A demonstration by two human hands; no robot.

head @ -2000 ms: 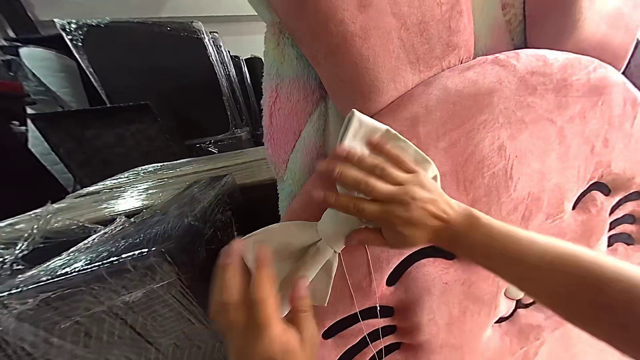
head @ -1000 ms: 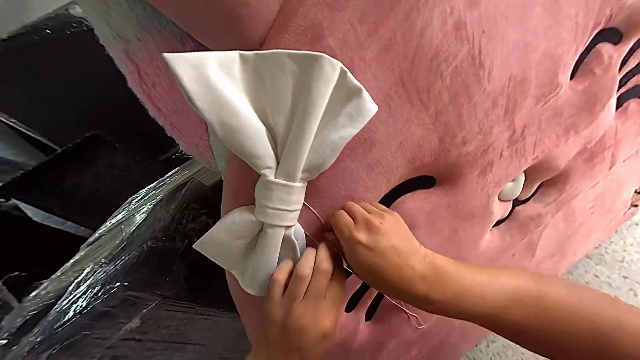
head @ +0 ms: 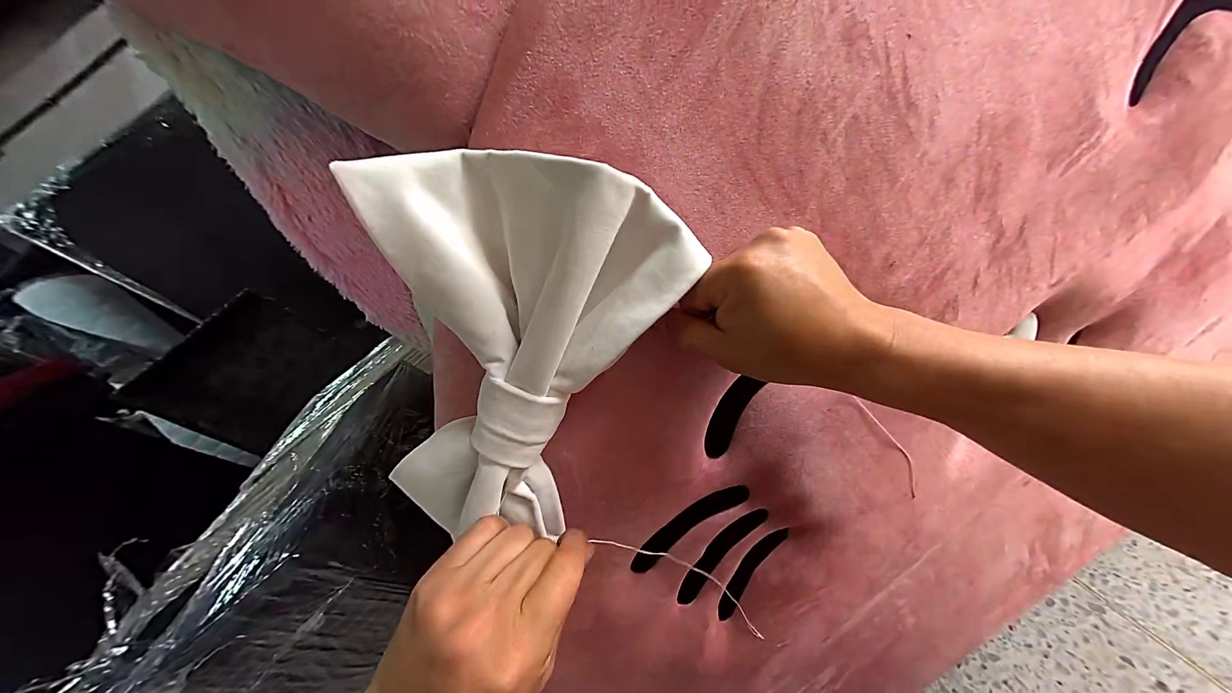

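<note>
A large white fabric bow lies against the head of a big pink plush toy, one loop spread upward. My left hand is closed on the bow's lower loop, and a thin thread trails from its fingers across the black embroidered lashes. To the right of the upper loop, my right hand is a closed fist close to the plush; whatever is between its fingers is hidden. Another thread end hangs below my right wrist.
Multicoloured fluffy plush borders the pink fabric at the upper left. Black items wrapped in clear plastic film stand along the left side. A speckled floor shows at the lower right.
My right hand has moved up and away from my left hand, to beside the upper loop. My left hand remains at the lower loop. Two seconds ago both hands were blurred around the bow.
</note>
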